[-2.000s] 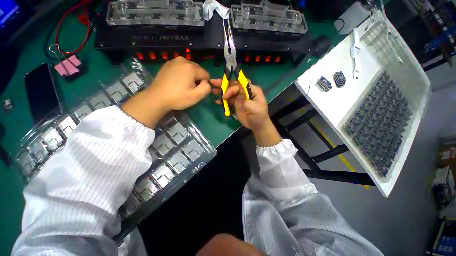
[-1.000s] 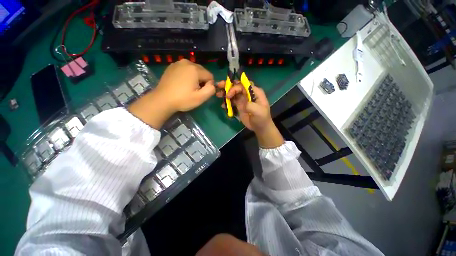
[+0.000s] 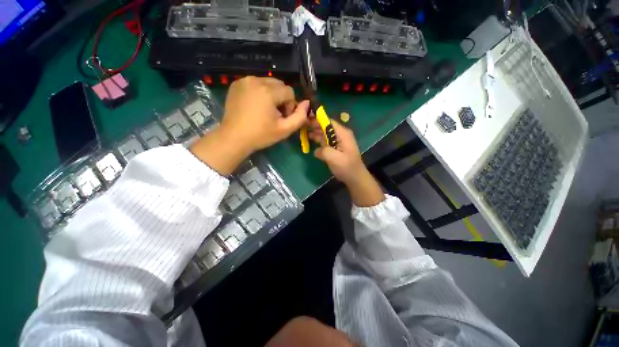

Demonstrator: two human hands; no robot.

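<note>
Long-nose pliers [image 3: 324, 125] with yellow-and-black handles point up toward the test fixture, their long jaws together. My right hand [image 3: 337, 150] holds the pliers by the handles. My left hand [image 3: 261, 112] is beside the plier pivot, fingertips pinched together and touching or nearly touching the pliers; whether a small part is between the fingers cannot be told. A clear blister tray [image 3: 252, 226] with pale square modules lies under my left forearm. The black test fixture [image 3: 224, 59] with red lights stands behind the hands.
A black phone [image 3: 73, 118] and a pink block with a clip [image 3: 110, 87] lie left. A brass-coloured dot [image 3: 345, 116] lies right of the pliers. A white stand [image 3: 434, 139] at right bears two dark modules [image 3: 446, 122] and a tray of dark modules [image 3: 519, 177].
The plier handles have turned and moved closer together, and the jaws look darker. My left hand has moved right, up against the pliers. The brass-coloured dot now shows.
</note>
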